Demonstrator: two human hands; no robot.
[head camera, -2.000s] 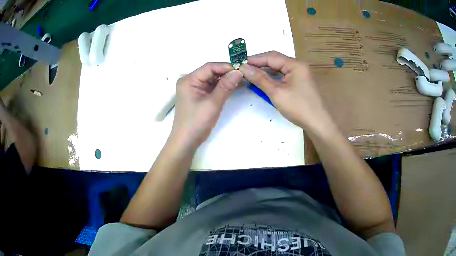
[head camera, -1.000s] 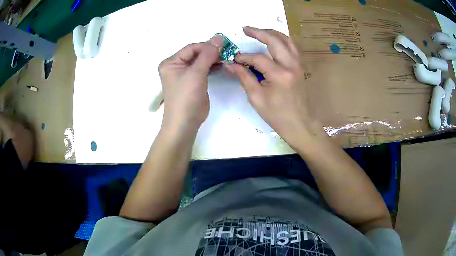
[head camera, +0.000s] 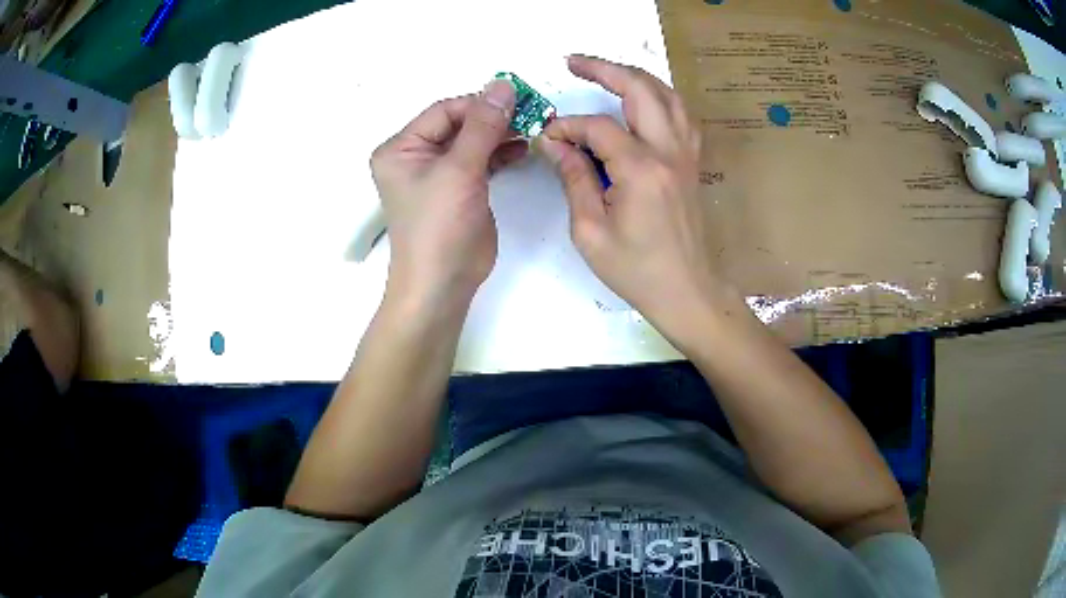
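Note:
My left hand (head camera: 442, 193) grips a small green circuit board (head camera: 530, 105) between thumb and fingers above the white work sheet (head camera: 281, 234). The board is tilted. My right hand (head camera: 637, 175) has its thumb and index finger pinched together at the board's lower right edge; whether a wire or plug is between them is too small to tell. Its other fingers are spread. Part of a blue battery cell (head camera: 603, 172) shows behind my right fingers. A white housing piece (head camera: 366, 237) lies on the sheet, partly hidden by my left hand.
Two white curved covers (head camera: 217, 90) stand side by side at the sheet's upper left. Several white covers (head camera: 997, 173) lie on the brown cardboard (head camera: 818, 222) at right. A perforated metal bracket (head camera: 64, 99) is at left, above a person's arm (head camera: 41, 315). Green belt (head camera: 105, 53) runs behind.
The green board has moved slightly left and turned from upright to tilted. My left hand has shifted onto the board's upper left side, and my right fingers have moved to its lower right edge.

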